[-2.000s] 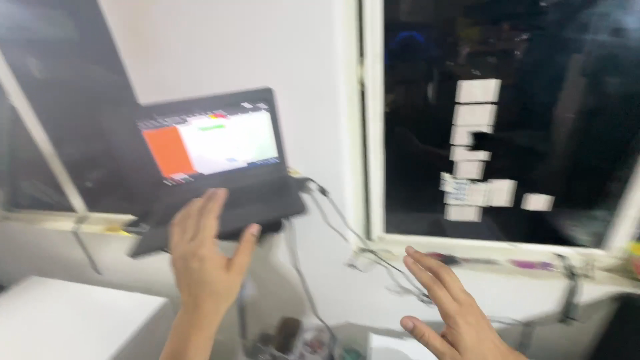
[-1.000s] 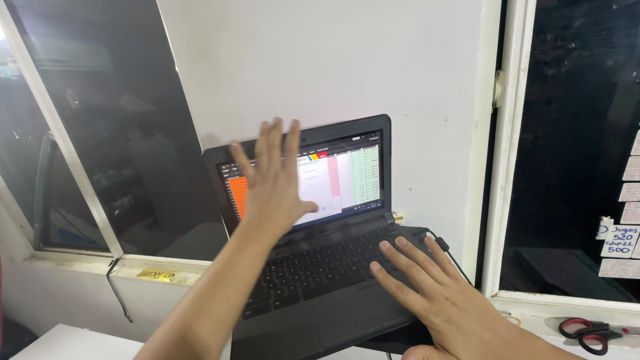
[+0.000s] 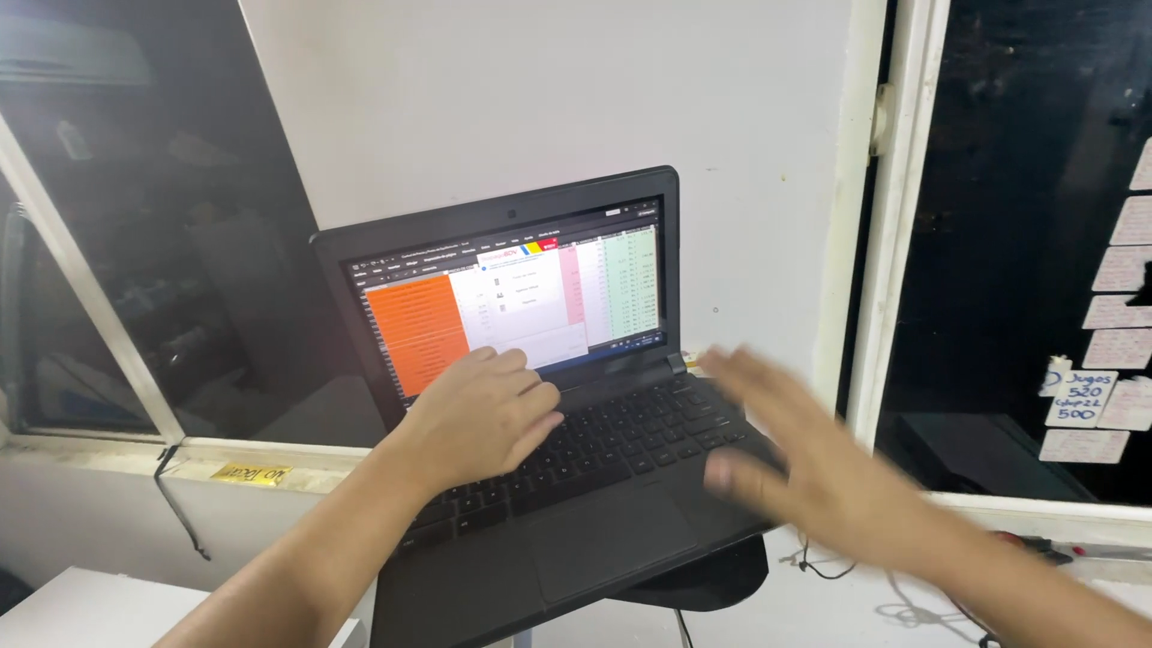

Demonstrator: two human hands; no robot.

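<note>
A black laptop [image 3: 621, 531] stands open before me, its lit screen [image 3: 522, 306] showing a spreadsheet with orange, pink and green columns and a smaller window on top. My left hand [image 3: 481, 418] hovers over the left part of the keyboard, close to the screen's lower edge, with its fingers curled and nothing seen in them. To the right, my right hand [image 3: 783, 441] is blurred over the right edge of the keyboard, its fingers spread and empty. Whether either hand touches the laptop is not clear.
Beneath the laptop a black support [image 3: 711, 580] shows. A white surface [image 3: 108, 612] lies at the lower left. Windows flank the white wall, the right one bearing paper notes [image 3: 1093, 346]. A yellow label [image 3: 252, 473] is on the left sill. Scissors [image 3: 1026, 544] and cables lie at the right.
My left hand has come down from in front of the screen to the keyboard, and its spread fingers have curled. The view swung noticeably over the two seconds, bringing the laptop closer.
</note>
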